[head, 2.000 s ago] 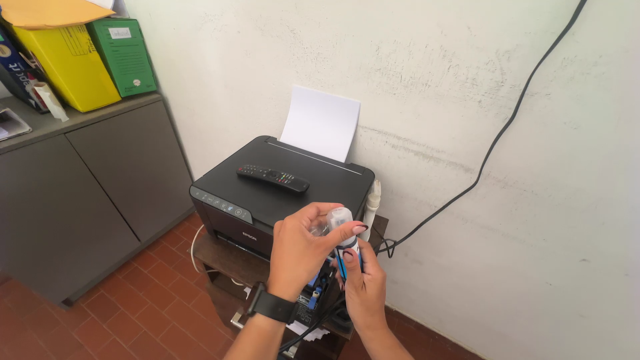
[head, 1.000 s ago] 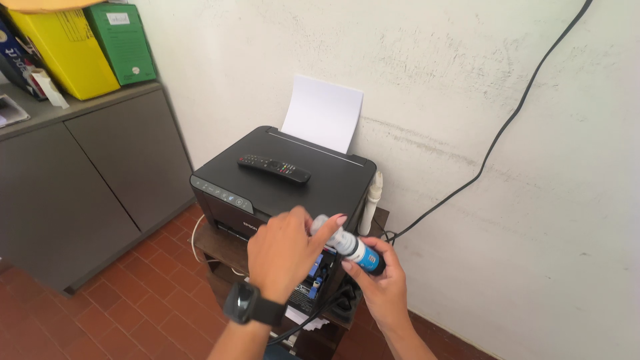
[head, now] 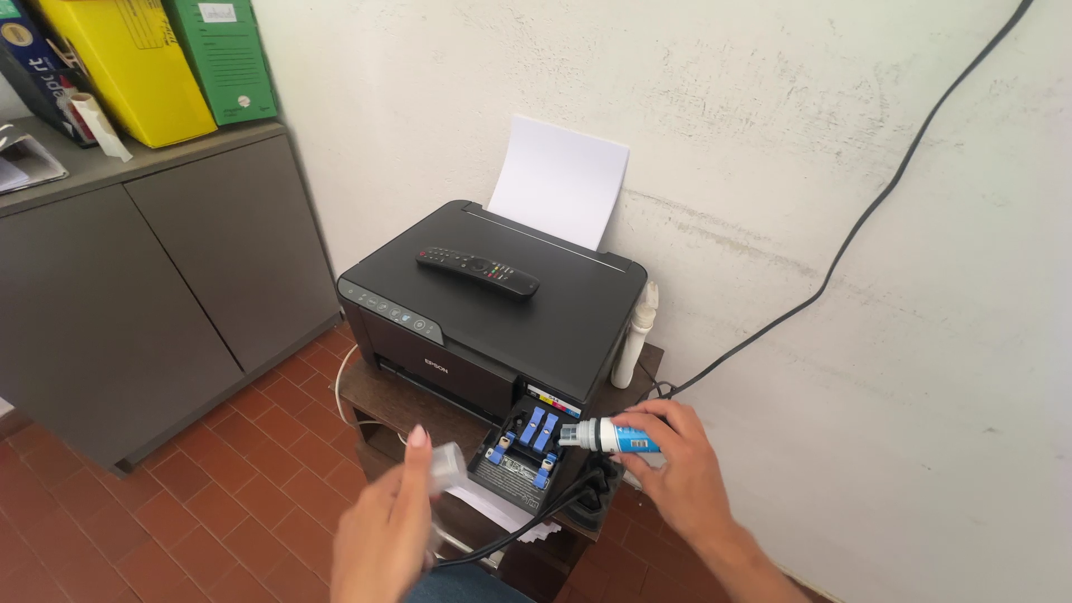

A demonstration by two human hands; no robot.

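Observation:
My right hand (head: 682, 469) grips an ink bottle (head: 624, 437) with a blue and white label, tilted on its side, its grey nozzle pointing left. The nozzle is close to the ink tank compartment (head: 523, 456) at the front right of a black Epson printer (head: 494, 301); whether it touches cannot be told. Blue tank caps (head: 538, 429) show in the opened compartment. My left hand (head: 389, 519) holds a translucent plastic cap (head: 447, 467) between thumb and fingers, left of the compartment. A black remote control (head: 477, 271) lies on the printer's lid.
White paper (head: 561, 180) stands in the rear feed. The printer sits on a dark wooden stand (head: 389, 406). Black cables (head: 523, 532) run below the compartment and up the wall. A white tube-shaped object (head: 634, 345) stands right of the printer. A grey cabinet (head: 226, 243) with folders is at left.
My hands have moved apart, and the translucent cap is off the bottle. The bottle has turned so that its nozzle faces the tank compartment, which was partly covered by my hands before.

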